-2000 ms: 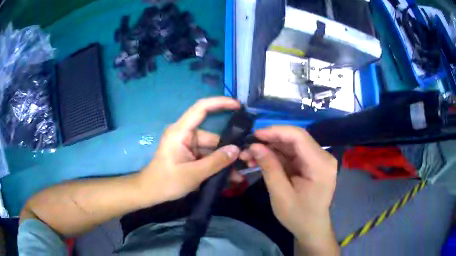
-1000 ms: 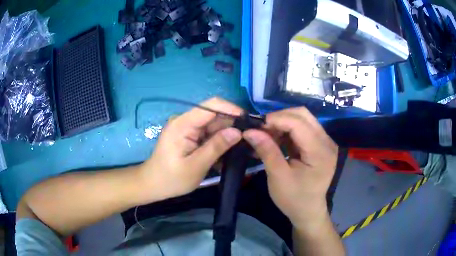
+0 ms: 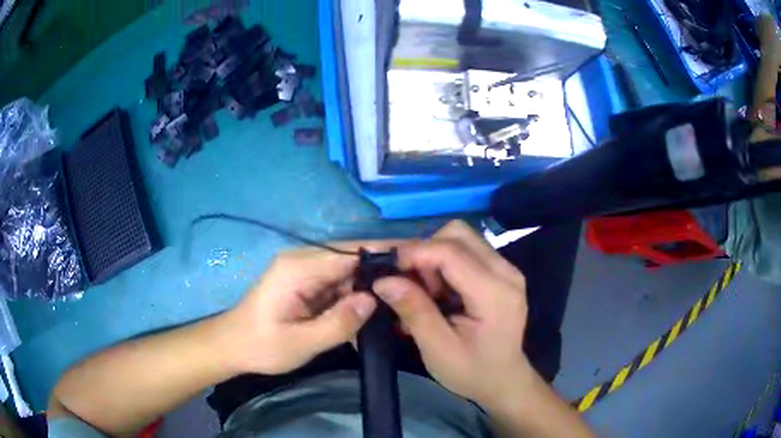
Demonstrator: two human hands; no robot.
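A black headband [image 3: 379,368] points down toward my lap, its upper end held between both hands. My left hand [image 3: 300,299] pinches that end from the left with thumb and fingers. My right hand [image 3: 454,308] pinches it from the right. A small dark piece sits at the band's tip; my fingertips partly hide it. A thin black lead wire [image 3: 265,227] runs from the tip to the left over the mat. Small black plastic pieces [image 3: 218,73] lie in a loose heap on the green bench.
A screw feeder [image 3: 501,26] stands in a blue bin [image 3: 428,201]. An electric screwdriver [image 3: 634,167] hangs at right. A gridded tray [image 3: 111,201] and a poly bag [image 3: 34,222] lie at left. Another person's hand [image 3: 764,85] shows at the right edge, near another blue bin [image 3: 724,79].
The band end has turned from tilted to nearly upright and sits lower in the picture. The lead wire now trails left. Both hands still hold the band; the view has shifted.
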